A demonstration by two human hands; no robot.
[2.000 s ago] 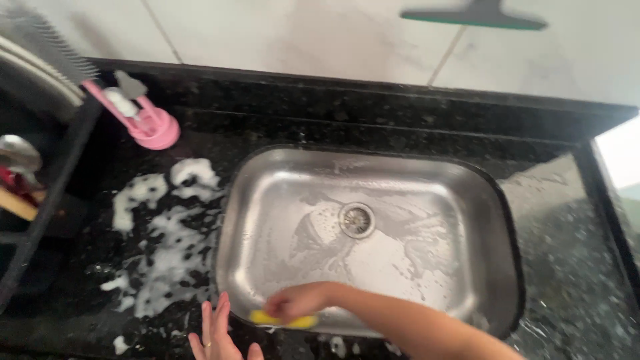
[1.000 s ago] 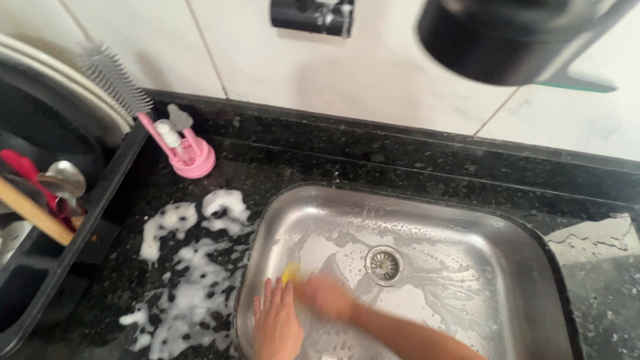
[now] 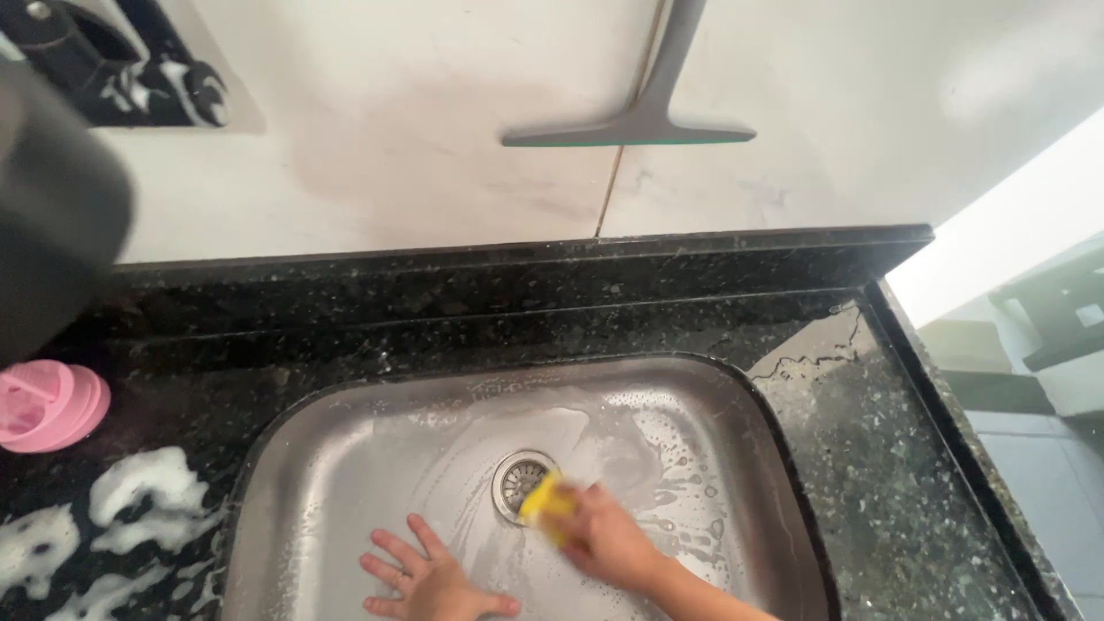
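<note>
My right hand [image 3: 604, 535] grips a yellow sponge [image 3: 545, 507], blurred by motion, at the lower right edge of the round drain strainer [image 3: 523, 485]. To its left, my left hand [image 3: 435, 582] has its fingers spread and holds nothing, over the left part of the stainless steel sink basin [image 3: 345, 466]. Whether its palm rests on the steel I cannot tell. Wet streaks and drops cover the bottom of the basin, mostly to the right of the drain.
White foam [image 3: 147, 496] lies on the black granite counter [image 3: 216, 379] left of the sink, near a pink holder [image 3: 56, 405]. A grey squeegee [image 3: 634, 129] hangs on the tiled wall. A dark, blurred object [image 3: 52, 207] and a black fixture [image 3: 164, 86] are at upper left.
The sponge in my right hand has moved from the basin's left side to the drain. My left hand, earlier near the left rim, is farther inside the basin with fingers spread. The view has shifted right.
</note>
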